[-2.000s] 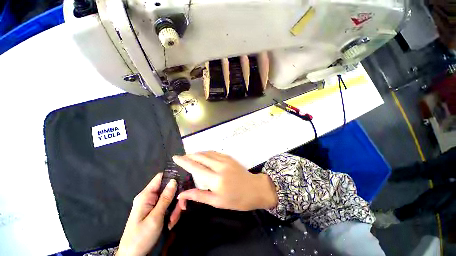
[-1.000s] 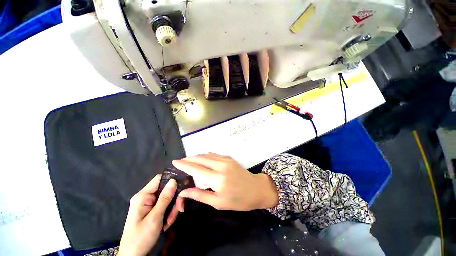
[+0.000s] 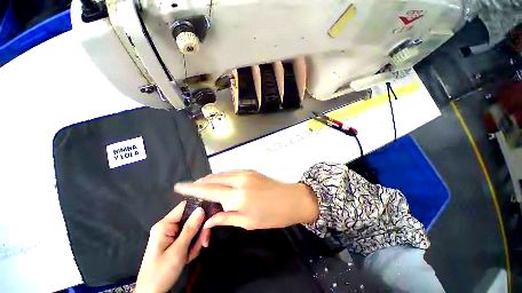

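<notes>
A black bag panel [image 3: 126, 212] lies flat on the white table, left of and below the needle area. It bears a white logo patch [image 3: 126, 152]. My left hand [image 3: 171, 246] holds a small black label bundle [image 3: 197, 207] between thumb and fingers at the panel's lower right edge. My right hand [image 3: 252, 200] is at the bundle's right side, its thumb against it and its fingers stretched over it. The bundle is partly hidden by the fingers.
The sewing machine head [image 3: 257, 34] spans the top. Label stacks [image 3: 269, 87] stand under its arm. Red-and-black snips [image 3: 336, 124] lie on the table. A blue bin [image 3: 403, 180] is below at right. Yellow measuring tape [image 3: 366, 109] runs along the table.
My right hand's fingers have stretched further left over the bundle. My left hand still holds the bundle in about the same place. The panel has barely moved.
</notes>
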